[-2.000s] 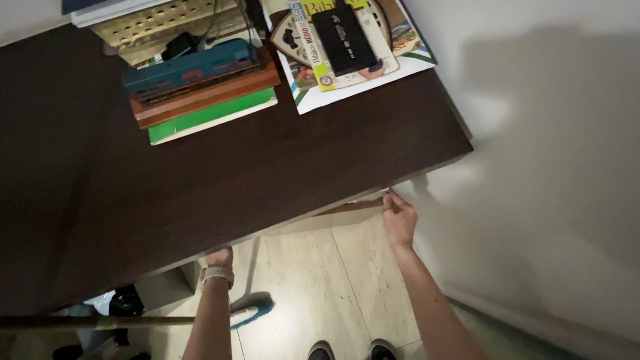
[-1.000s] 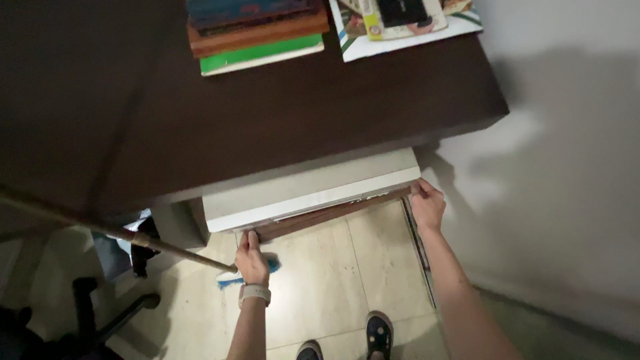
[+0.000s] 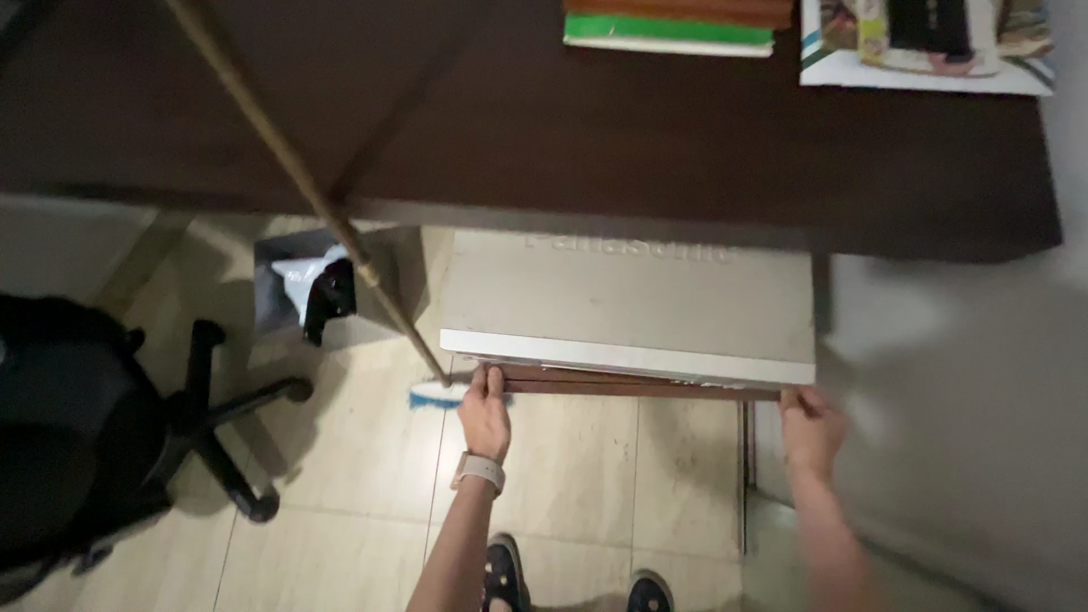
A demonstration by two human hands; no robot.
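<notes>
A light grey Panasonic appliance (image 3: 629,293) with a white front edge juts out from under the dark desktop. Along its front runs a reddish-brown wooden shelf or panel edge (image 3: 612,387). My left hand (image 3: 486,416), a watch on its wrist, grips the left end of that wooden edge, thumb and finger on it. At the right end, my right hand (image 3: 809,429) pinches the corner of the same edge. Both hands' undersides are hidden, as is the back of the appliance beneath the desktop.
The dark wooden desktop (image 3: 510,127) bears a green book (image 3: 667,34) and a packet (image 3: 931,34). A broom's pole (image 3: 289,161) leans across the left, its blue-bristled head (image 3: 438,393) on the floor. A grey bin (image 3: 382,280) and a black swivel chair (image 3: 76,425) stand left; a wall is right.
The appliance, hidden by the desktop two seconds ago, has come out from under it towards me, together with the wooden edge and both hands. The view has shifted to show more floor.
</notes>
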